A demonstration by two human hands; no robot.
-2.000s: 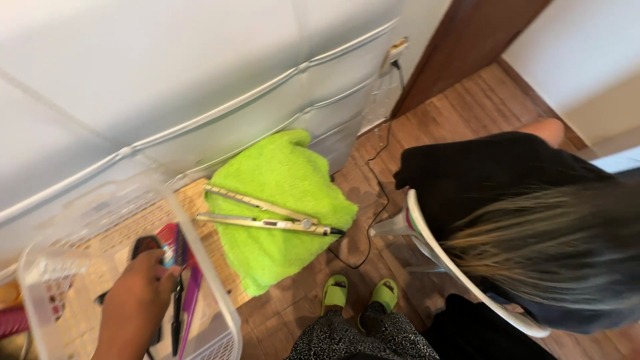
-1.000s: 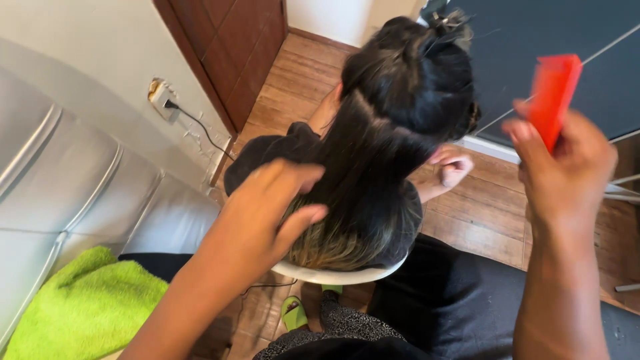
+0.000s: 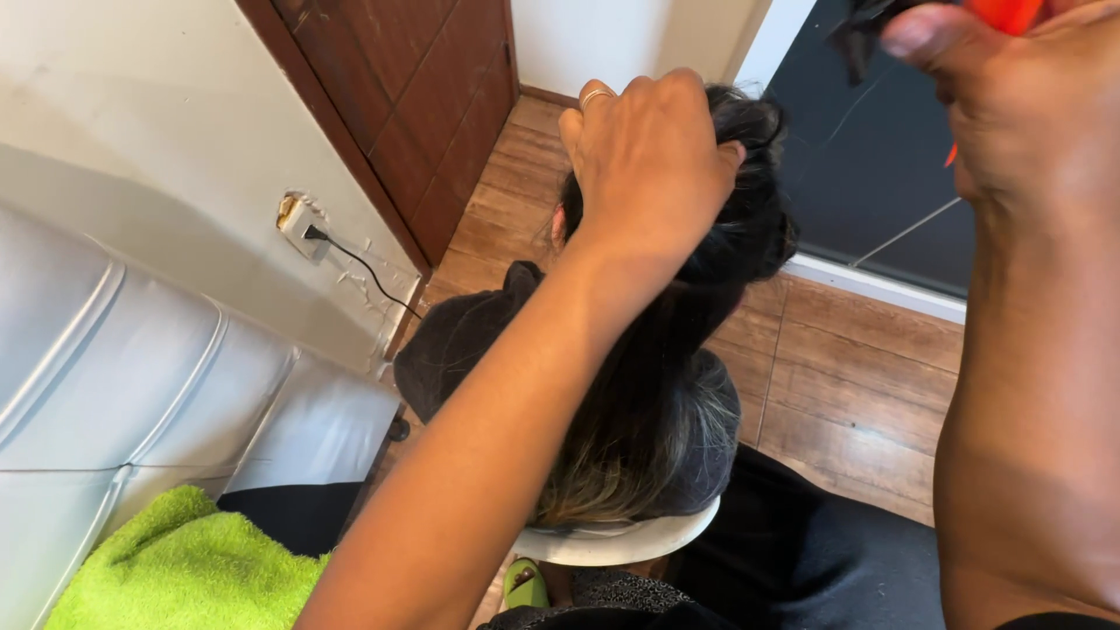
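Note:
A person with long dark hair (image 3: 647, 411), lighter at the ends, sits in front of me, seen from behind. Part of the hair is gathered on top of the head. My left hand (image 3: 652, 162), with a ring on one finger, rests bent on the crown; its fingertips are hidden, so a hold on the hair cannot be made out. My right hand (image 3: 1024, 96) is raised at the upper right, closed around a red comb (image 3: 1006, 10) that shows only in part. A dark object (image 3: 862, 39), blurred, is at its fingertips.
The person sits on a white chair (image 3: 612, 544). To the left are a grey padded headboard (image 3: 157, 376), a bright green towel (image 3: 192, 569) and a wall outlet (image 3: 300, 226) with a plugged-in black cord. A brown door (image 3: 420, 96) stands behind, a dark panel (image 3: 875, 157) at right.
My left hand has moved from beside the hanging hair up onto the crown. My right hand still has the red thing, now near the top right, and a dark object shows at its fingertips.

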